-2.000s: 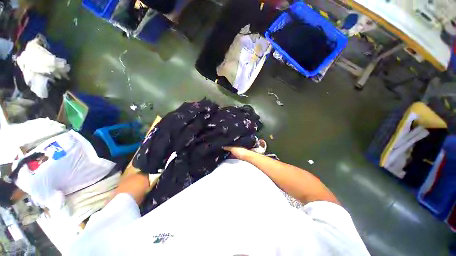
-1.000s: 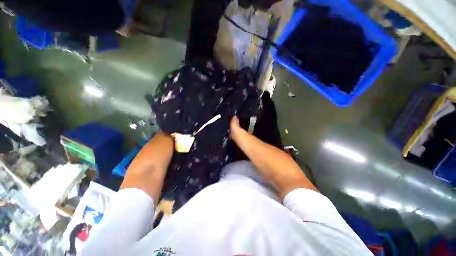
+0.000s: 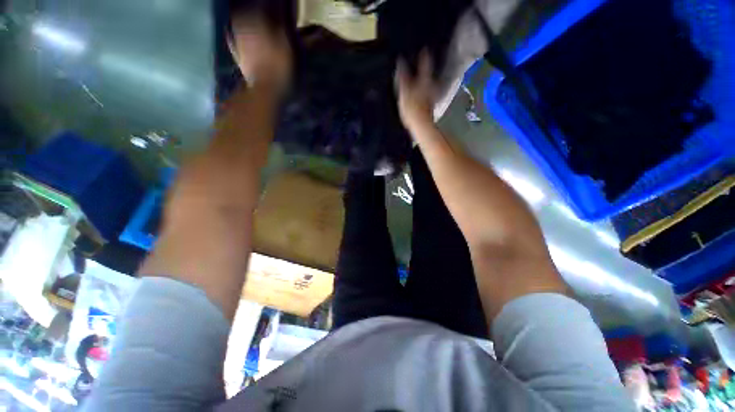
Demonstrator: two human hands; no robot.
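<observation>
A dark bundle of garment pieces (image 3: 338, 105) lies between my hands at the top middle of the view, blurred, with its far part cut off or lost in shadow. A yellowish paper or ticket (image 3: 342, 18) shows at its top. My left hand (image 3: 259, 48) is at the bundle's left side, blurred, its fingers partly hidden by dark cloth. My right hand (image 3: 416, 90) is at its right side, with the fingers spread and blurred against the cloth. Whether either hand grips the cloth cannot be told.
A blue basket (image 3: 525, 141) with dark cloth stands at the right. A brown carton (image 3: 298, 221) is below the bundle, left of my legs. A dark blue box (image 3: 80, 173) stands at the left, near white cloth heaps (image 3: 34, 261). A yellow-edged container (image 3: 681, 217) is at the far right.
Both arms have stretched forward with the dark bundle, away from my body. The basket at the right appears nearer, and the brown carton and my legs have come into view.
</observation>
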